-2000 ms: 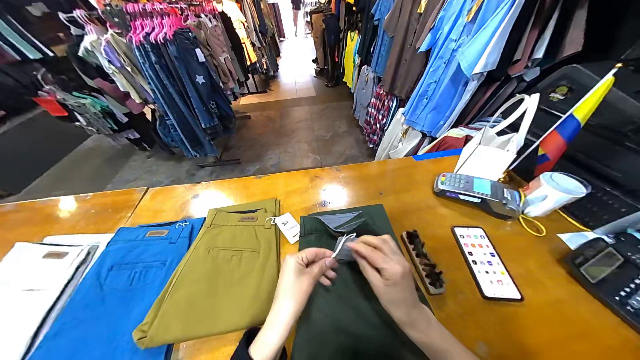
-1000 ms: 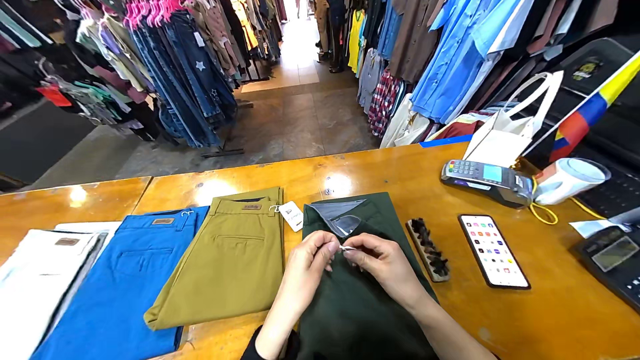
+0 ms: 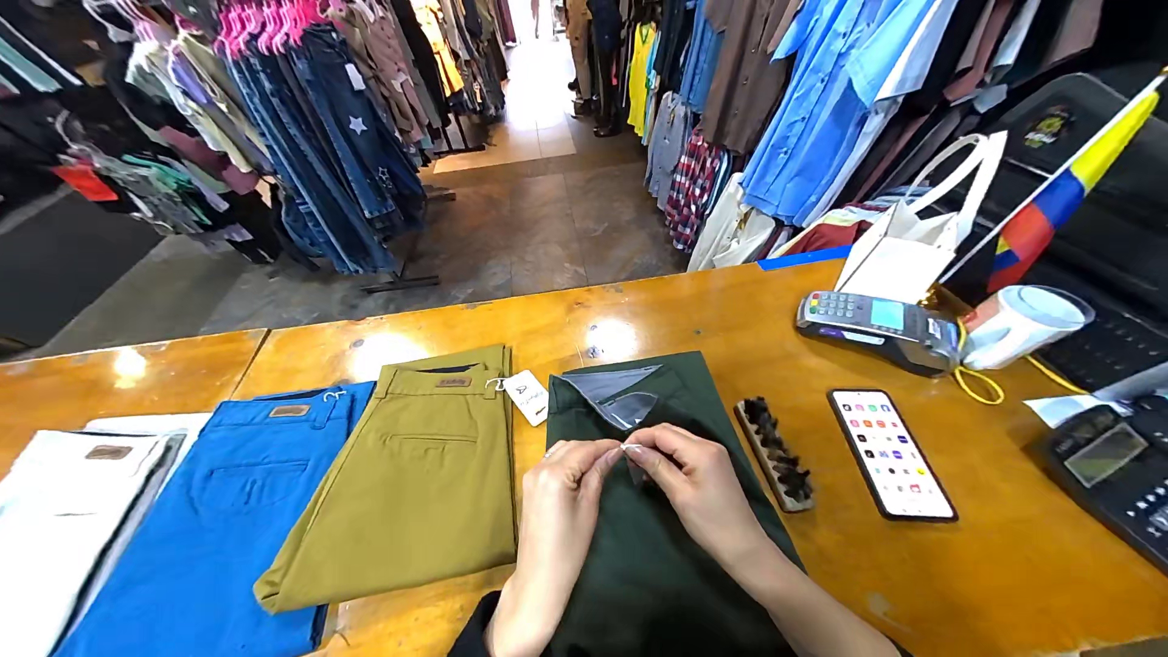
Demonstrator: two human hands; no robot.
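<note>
Dark green folded trousers (image 3: 639,557) lie on the wooden counter below both hands, with a grey inner lining (image 3: 607,383) showing at their top. My left hand (image 3: 570,484) and my right hand (image 3: 684,474) meet over them, fingertips pinching a small white string or loop (image 3: 630,447) between them. What hangs below the string is mostly hidden by the fingers. To the left lie folded olive trousers (image 3: 411,493) with a white hang tag (image 3: 526,398), blue trousers (image 3: 219,511) and white trousers (image 3: 73,502).
Right of the green trousers are a wooden brush (image 3: 774,453) with dark bristles and a smartphone (image 3: 892,454). Farther right stand a card terminal (image 3: 876,330), a white mug (image 3: 1022,324), a white bag (image 3: 903,246), a small flag and a desk telephone (image 3: 1113,474). Clothes racks stand beyond the counter (image 3: 675,315).
Both hands have stayed together over the green trousers, fingers shifting around the string. The grey lining at the top of the trousers shows more than two seconds ago.
</note>
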